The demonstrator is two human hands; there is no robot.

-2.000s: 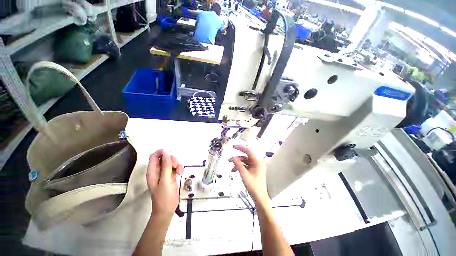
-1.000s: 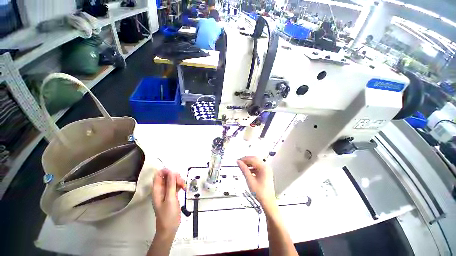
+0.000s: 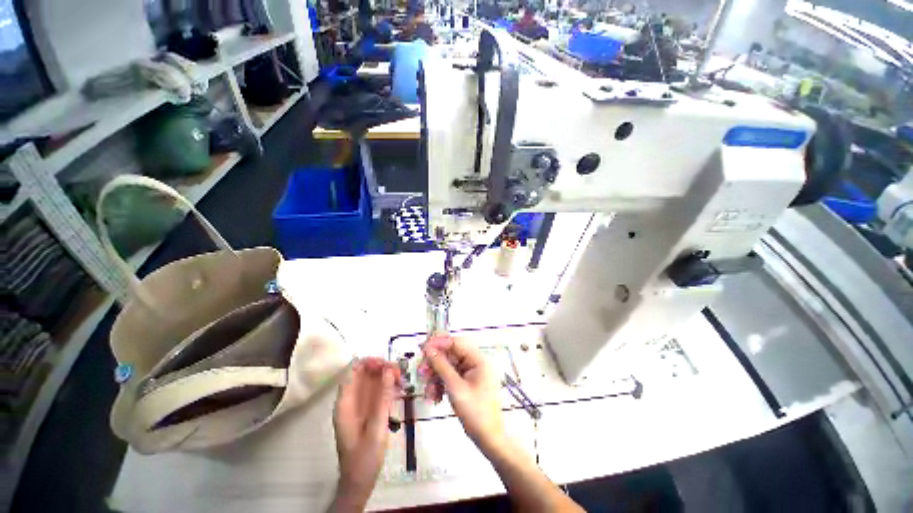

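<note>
My left hand (image 3: 365, 416) and my right hand (image 3: 463, 386) are close together, fingertips pinched, low in front of the post (image 3: 437, 304) of the white sewing machine (image 3: 641, 150). No thread can be made out between the fingertips, so I cannot tell what they hold. The needle area (image 3: 450, 250) is above and behind my hands. The beige tote bag (image 3: 205, 351) stands open at the left of the table, one handle up and one folded over its front. Thread snips (image 3: 522, 397) lie right of my right hand.
A thread cone (image 3: 509, 257) stands behind the needle area. The white table (image 3: 471, 456) has a ruler-marked front edge. A blue bin (image 3: 322, 212) is on the floor beyond the table. Stocked shelves (image 3: 215, 75) are at the left. A person in blue (image 3: 407, 72) is farther back.
My right hand has moved left and down from beside the post to meet my left hand. The view has shifted, so the bag and machine sit differently in the picture.
</note>
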